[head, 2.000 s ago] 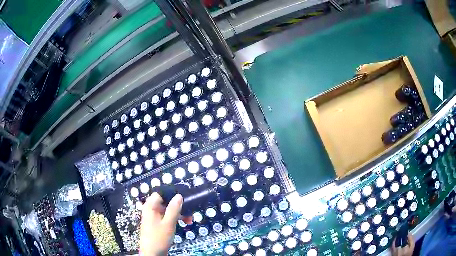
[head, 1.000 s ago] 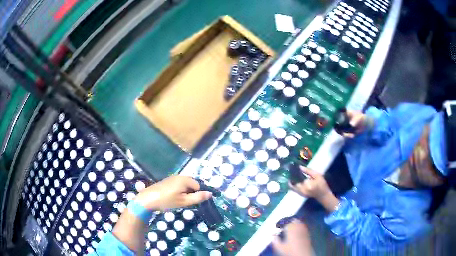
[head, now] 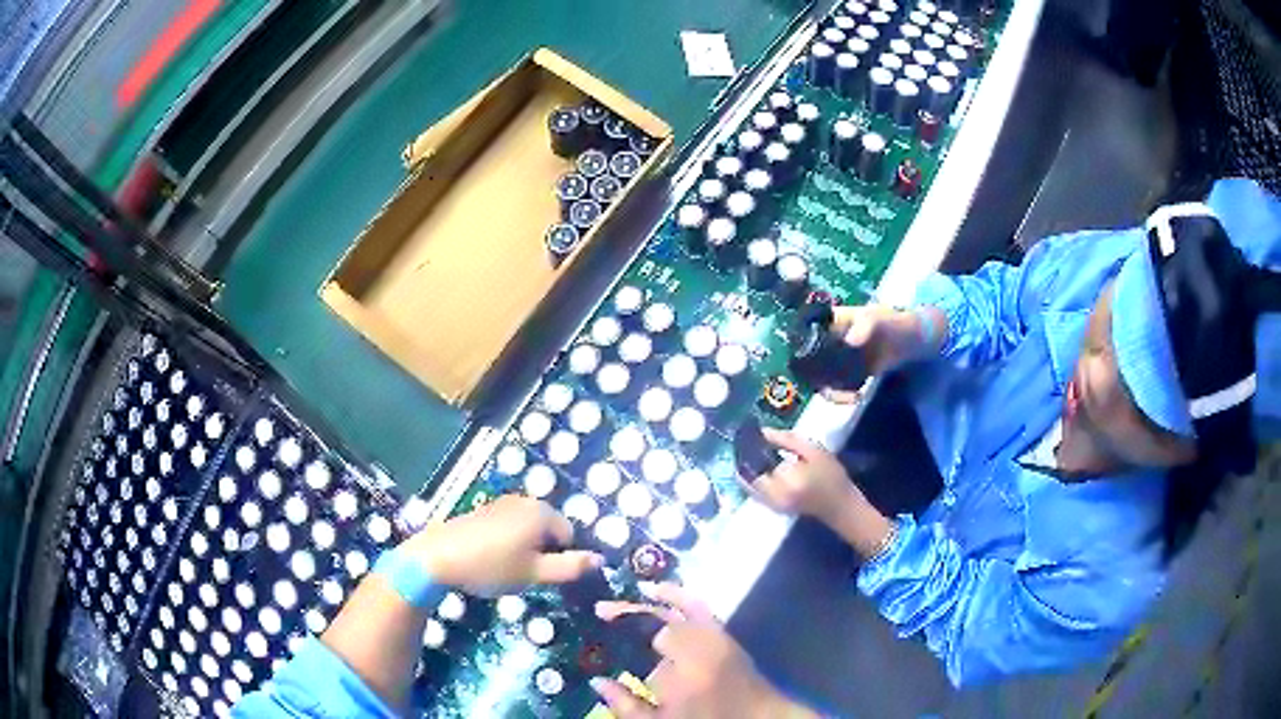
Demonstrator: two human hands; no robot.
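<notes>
My left hand point(head: 492, 551), with a light blue wrist band, reaches in from the lower left. Its fingers are on a black capacitor point(head: 585, 584) over the near part of the green circuit board point(head: 478, 639). My right hand point(head: 691, 663) is at the bottom, fingers curved and spread beside that capacitor. A dark shape lies between its fingers; whether it is held is unclear. A yellow patch point(head: 632, 693) shows at its fingertips. Standing capacitors point(head: 635, 500) with pale tops cover the board beyond. A copper-red coil point(head: 648, 562) stands near the board edge.
An open cardboard box point(head: 436, 267) with loose black capacitors point(head: 597, 172) lies on the green surface point(head: 302, 274). Capacitor trays point(head: 232, 485) are at left. At right, a person in a blue smock point(head: 1047, 464) holds dark capacitors over the line. A white rail point(head: 787, 541) edges the boards.
The view has swung right from the trays to the boards. My left hand has carried the capacitor from the tray to the board. My right hand has come in beside it.
</notes>
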